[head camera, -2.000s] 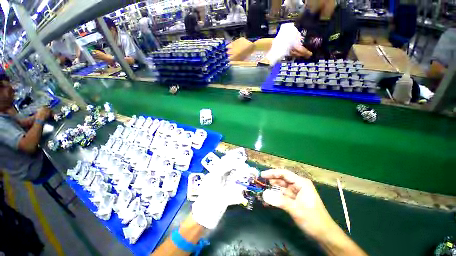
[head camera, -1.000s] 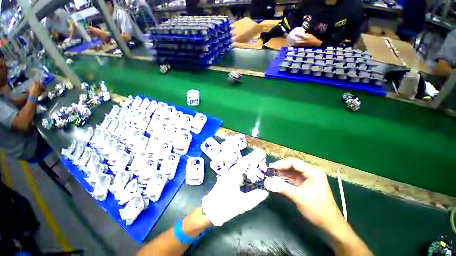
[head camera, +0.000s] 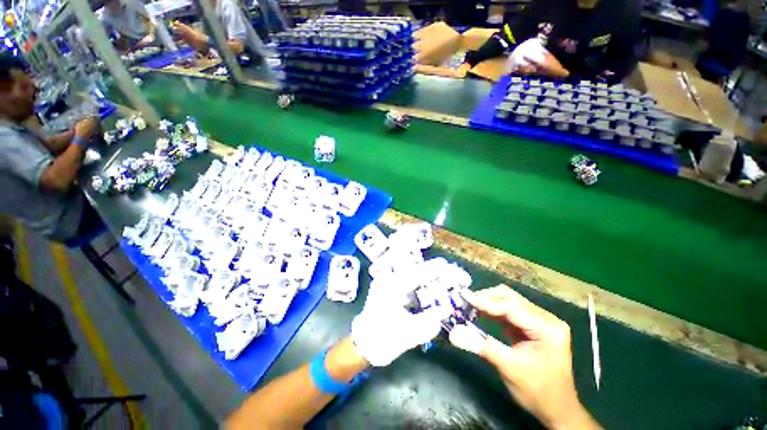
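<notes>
My left hand (head camera: 391,317), in a white glove with a blue wristband (head camera: 324,374), holds a white plastic housing (head camera: 439,279) at the lower centre. My right hand (head camera: 520,340), which looks bare, pinches a small dark and silvery circuit board assembly (head camera: 457,311) against the housing's right side with thumb and forefinger. The fingers hide part of the board, and its fine wires are blurred. Several loose white housings lie just beyond and left of my left hand, one of them (head camera: 343,278) apart from the others.
A blue tray (head camera: 262,367) with rows of white housings lies at left. A white stick (head camera: 594,340) lies right of my hands. The green belt (head camera: 505,206) carries scattered part-built units (head camera: 325,149). Beyond it are stacked blue trays (head camera: 345,59) and a person's tray (head camera: 669,159). Another person sits at left.
The view has shifted, so the bench and trays sit differently in the picture. The blue and red wires seen earlier between my hands show much less now. Both hands still hold the parts together.
</notes>
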